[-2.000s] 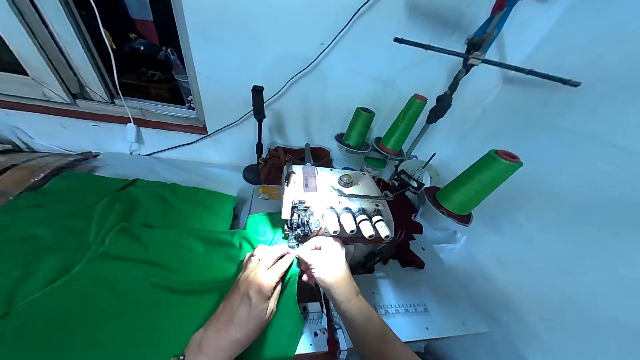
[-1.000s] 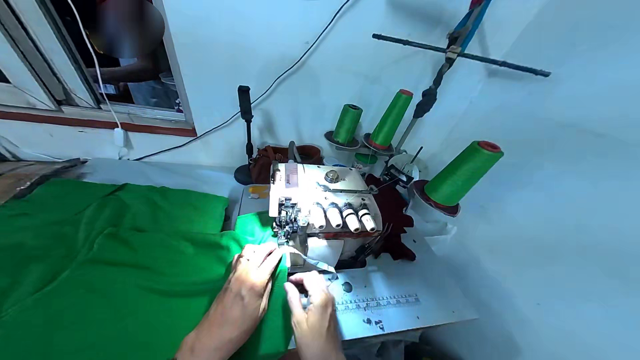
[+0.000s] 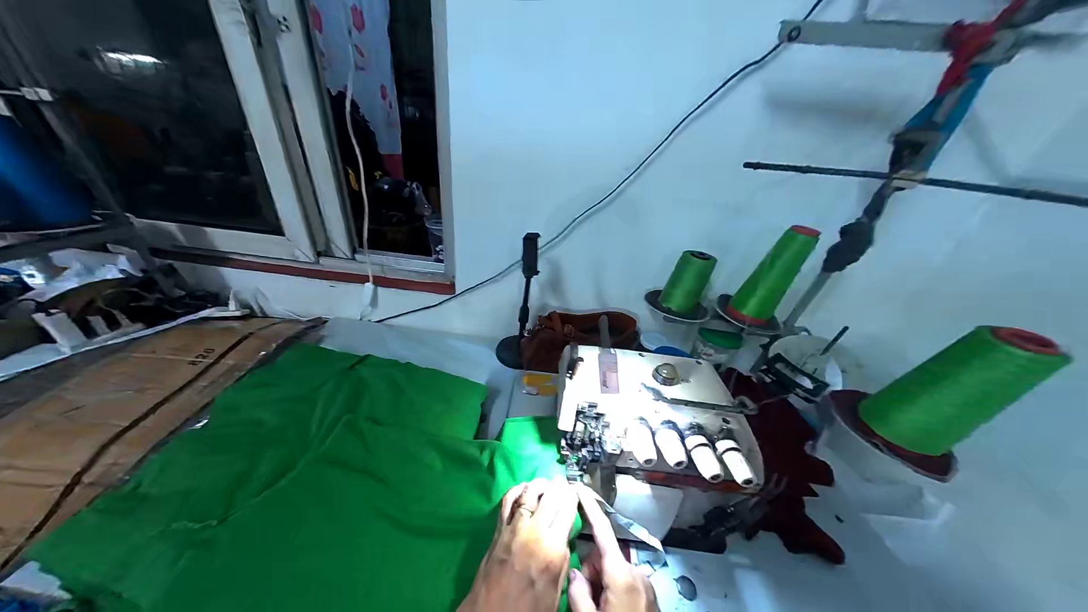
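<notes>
An overlock sewing machine [image 3: 663, 408] stands under a bright light, its needle area at its left front. Green fabric [image 3: 340, 501] spreads left of it and runs up to the presser foot. My left hand [image 3: 531, 544] presses on the fabric just in front of the foot, fingers bent. Beside it, on the right, my right hand [image 3: 610, 561] points its index finger toward the foot, touching the work near a narrow pale strip [image 3: 633, 527]. Whether its fingertips pinch anything is hidden. Green thread cones [image 3: 960, 391] stand behind and right of the machine.
Cardboard [image 3: 127, 408] lies at the left under the fabric. A black stand [image 3: 524, 297] and a brown pouch [image 3: 578, 336] sit behind the machine. Dark red cloth [image 3: 782, 476] lies at its right. A thread stand pole [image 3: 875, 204] rises behind, near the wall; a window [image 3: 297, 127] is at upper left.
My right hand has moved from the plate in front of the machine up to beside my left hand near the presser foot. The person seen through the window is no longer in view.
</notes>
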